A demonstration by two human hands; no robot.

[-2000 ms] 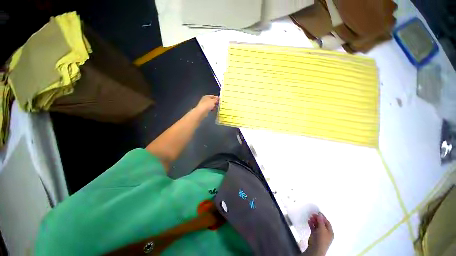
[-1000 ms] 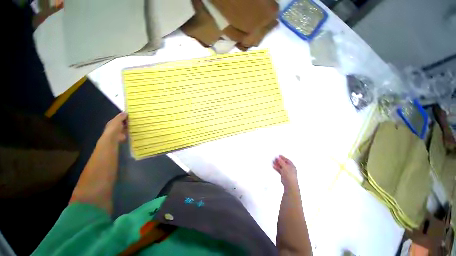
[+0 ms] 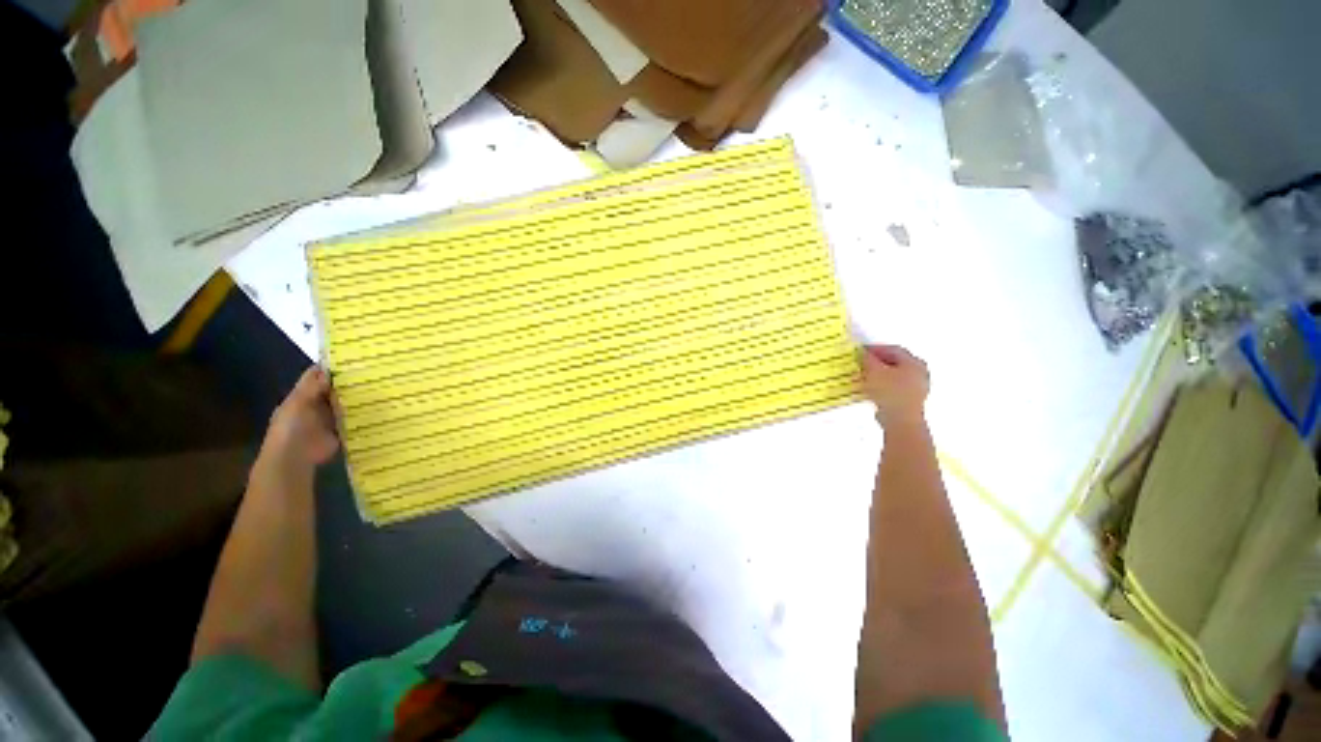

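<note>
Yellow-faced strips point(image 3: 580, 334) lie side by side in rows on a grey-white carrier board point(image 3: 362, 510), whose thin pale edge shows around them. The board is over the white table, its left end past the table edge. My left hand point(image 3: 304, 418) grips the board's left edge near the lower corner, fingers partly hidden. My right hand point(image 3: 895, 380) holds the right edge near its lower corner. Whether the board touches the table cannot be told.
Grey-white sheets point(image 3: 261, 116) and brown leather pieces point(image 3: 710, 58) lie at the back. A blue tray point(image 3: 927, 36) of small parts, clear bags of hardware point(image 3: 1127, 276) and olive-tan panels point(image 3: 1231, 507) are on the right. Yellow tape lines point(image 3: 1040, 548) cross the tabletop point(image 3: 681, 580).
My right hand has moved up from the lower table area to the board's right edge and taken hold. My left hand stays on the left edge. The view has shifted.
</note>
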